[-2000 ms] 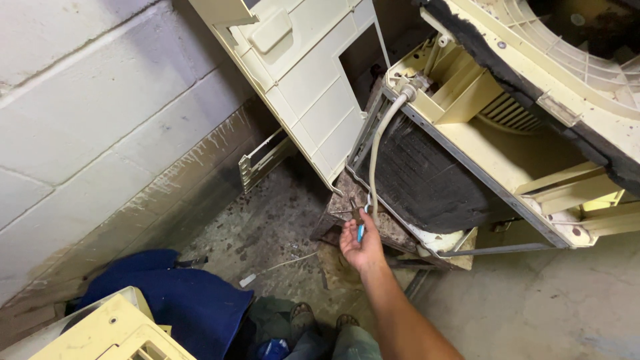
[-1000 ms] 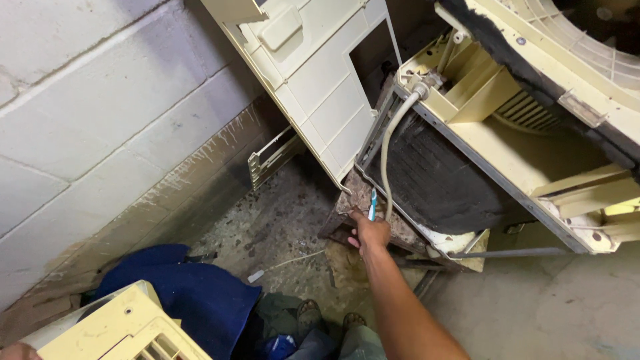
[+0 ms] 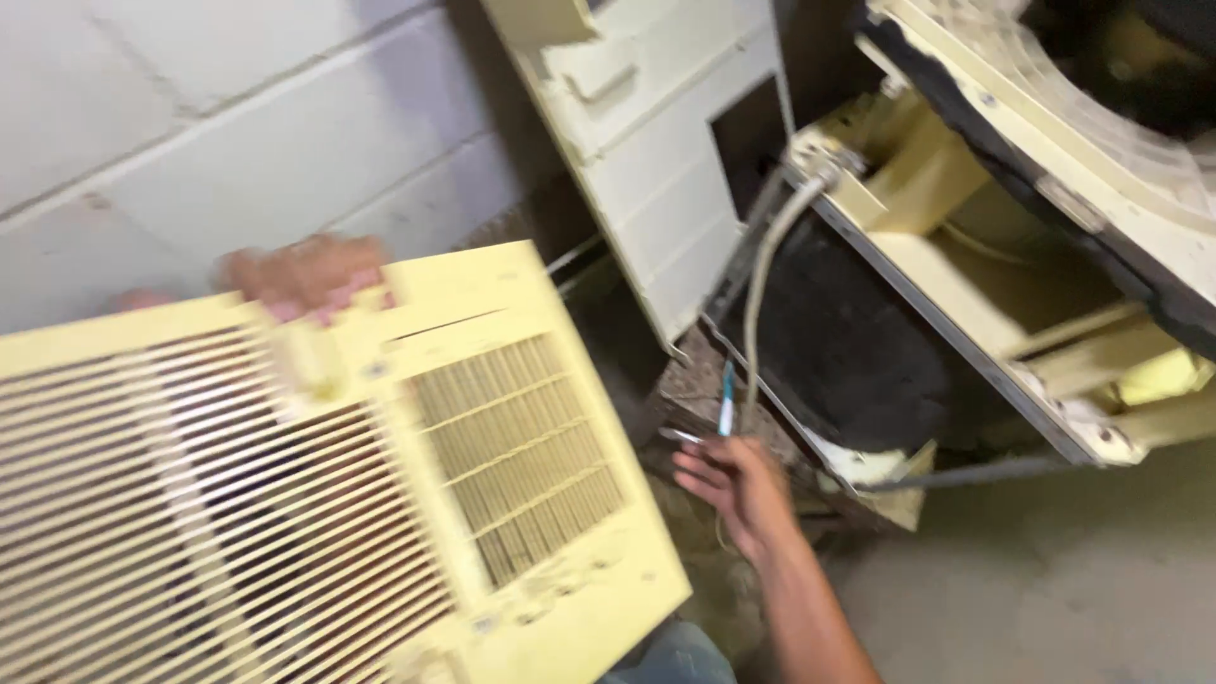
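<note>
My left hand (image 3: 309,271), blurred, grips the top edge of a cream louvred plastic front grille (image 3: 432,380), likely from an air conditioner. This panel fills the lower left, tilted. My right hand (image 3: 736,484) is beside a grey hose (image 3: 757,304), its fingers loosely curled. A slender teal-and-white tool (image 3: 728,399) sticks up from this hand; its kind is unclear. A short shiny piece (image 3: 679,436) projects left at the fingertips. Just above and right of the hand stands an opened cream housing (image 3: 940,275) with a dark coil face (image 3: 845,342).
A white ribbed plastic panel (image 3: 655,180) leans behind the housing. Painted block wall (image 3: 237,161) rises at the left. The housing rests at a worn, stained support (image 3: 698,380). A black-edged round fan shroud (image 3: 1054,123) occupies the upper right. Concrete floor (image 3: 1026,579) lies below.
The cream grille, at the lower left before, has come up and right and now covers much of the left side. My left hand now shows on its top edge. My right hand remains near the hose.
</note>
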